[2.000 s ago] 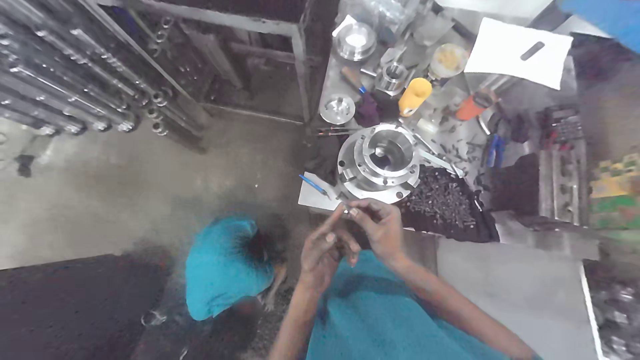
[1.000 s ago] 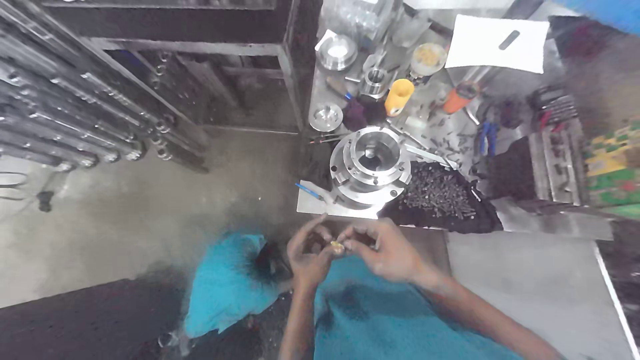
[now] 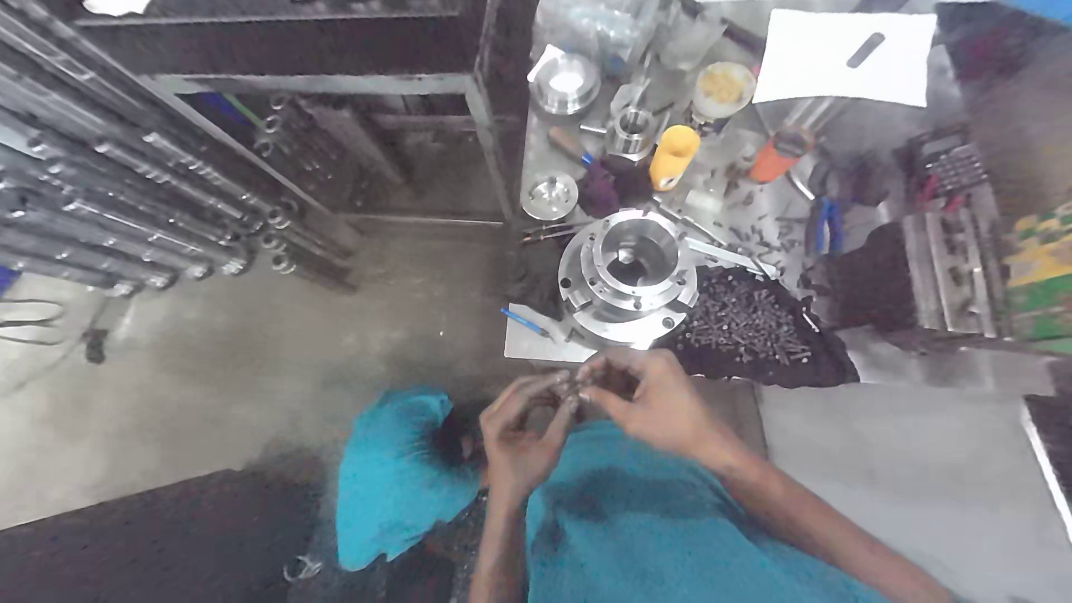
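My left hand (image 3: 523, 431) and my right hand (image 3: 649, 402) meet at the fingertips in front of my chest, pinching a small part (image 3: 574, 387) too small and blurred to name. Just beyond them stands a round flanged metal housing (image 3: 628, 276) with a wide bore, at the bench edge. Right of it, a heap of small dark screws or pins (image 3: 745, 322) lies on a black cloth (image 3: 829, 368). A blue pen (image 3: 526, 322) rests on a white sheet (image 3: 536, 345) left of the housing.
The bench also holds a yellow cup (image 3: 675, 155), an orange container (image 3: 779, 155), blue-handled pliers (image 3: 829, 226), a metal dish (image 3: 549, 196) and a white sheet (image 3: 837, 59). Another person in teal (image 3: 398, 486) is close on my left. Metal rods (image 3: 126, 184) fill a rack at upper left.
My hands stay together at the fingertips. A yellowish small part showed between them a second ago; the piece there now looks dark.
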